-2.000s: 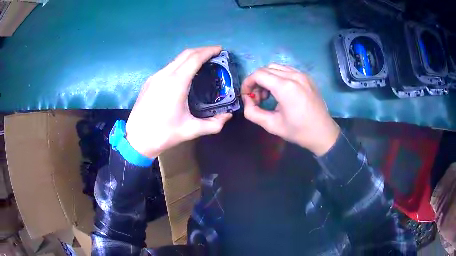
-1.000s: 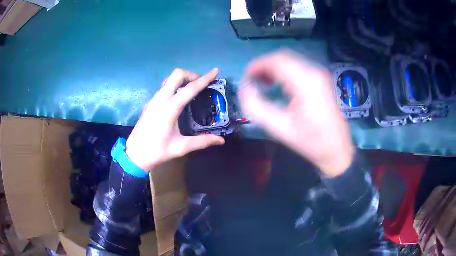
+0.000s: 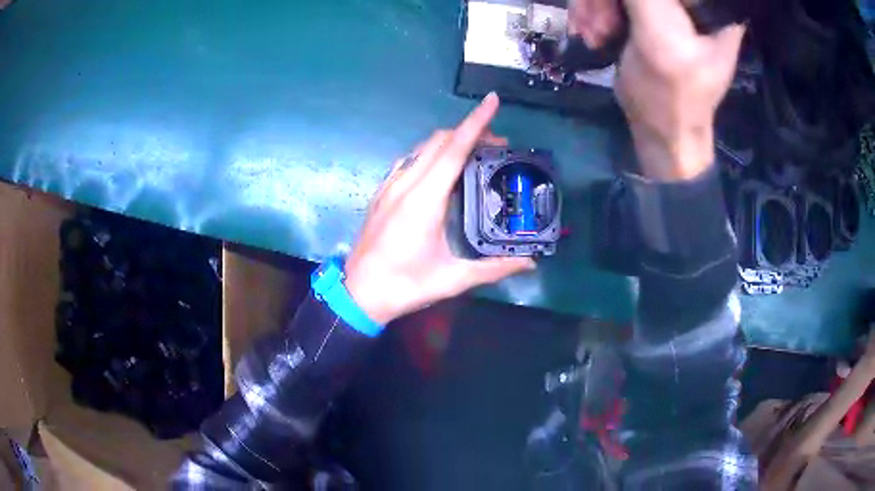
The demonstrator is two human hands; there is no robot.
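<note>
A black rounded-square housing (image 3: 513, 204) stands on the green mat with its round opening facing me. A shiny blue cylinder (image 3: 523, 203) shows inside it. My left hand (image 3: 422, 216) holds the housing from its left side, fingers above and thumb below. A small bit of red shows at the housing's right edge. My right hand (image 3: 672, 72) is raised at the top, at the right end of the screw feeder (image 3: 494, 43). Its fingers are curled around a dark object, probably the driver, which is hard to make out.
Several more black housings (image 3: 775, 230) stand in rows at the right. An open cardboard carton (image 3: 240, 307) holding a heap of small black parts (image 3: 139, 326) is below the mat's edge at left. Part of another person's arm (image 3: 815, 422) shows at the lower right.
My right hand has left the housing's right side and moved up to the feeder, around a dark object. My left hand still holds the housing. The view has shifted, showing more of the feeder.
</note>
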